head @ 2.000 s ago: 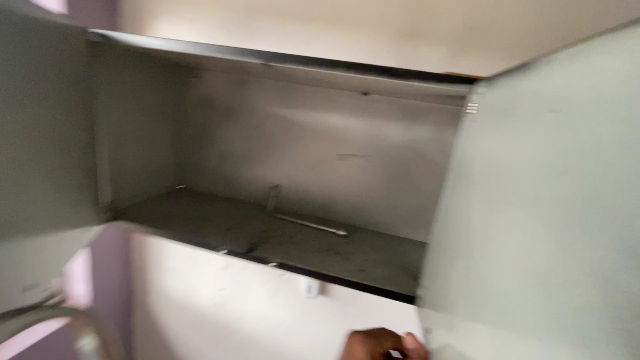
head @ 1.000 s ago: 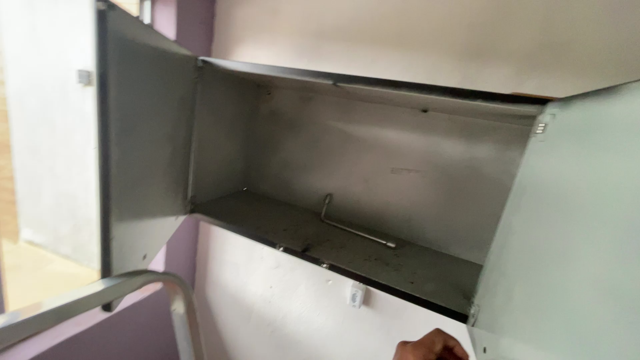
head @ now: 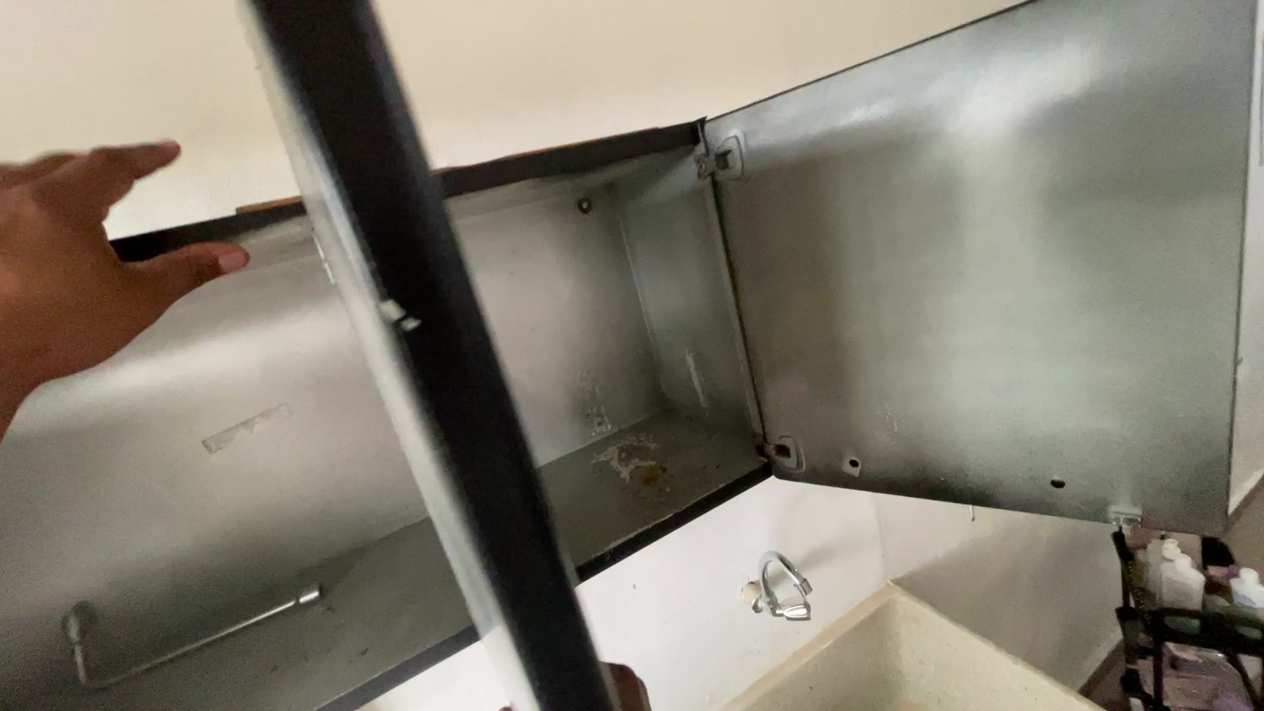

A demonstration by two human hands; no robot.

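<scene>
My left hand is at the upper left with its fingers spread and nothing in it, in front of the top edge of a grey metal wall cabinet. A cabinet door, seen nearly edge-on with a dark edge, crosses the middle close to the camera. At its lower end, fingers of my right hand show on both sides of the edge; most of that hand is hidden. A second door stands swung out at the right on two hinges. An L-shaped metal socket wrench lies on the cabinet floor.
Below the cabinet, a curved metal tap comes out of the white wall above a pale basin. At the lower right, a black rack holds several bottles. A rusty, worn patch marks the cabinet floor.
The view has shifted toward the cabinet's right part, where the tap and basin now show. My left hand has come into view at the left. The near door now appears nearly edge-on.
</scene>
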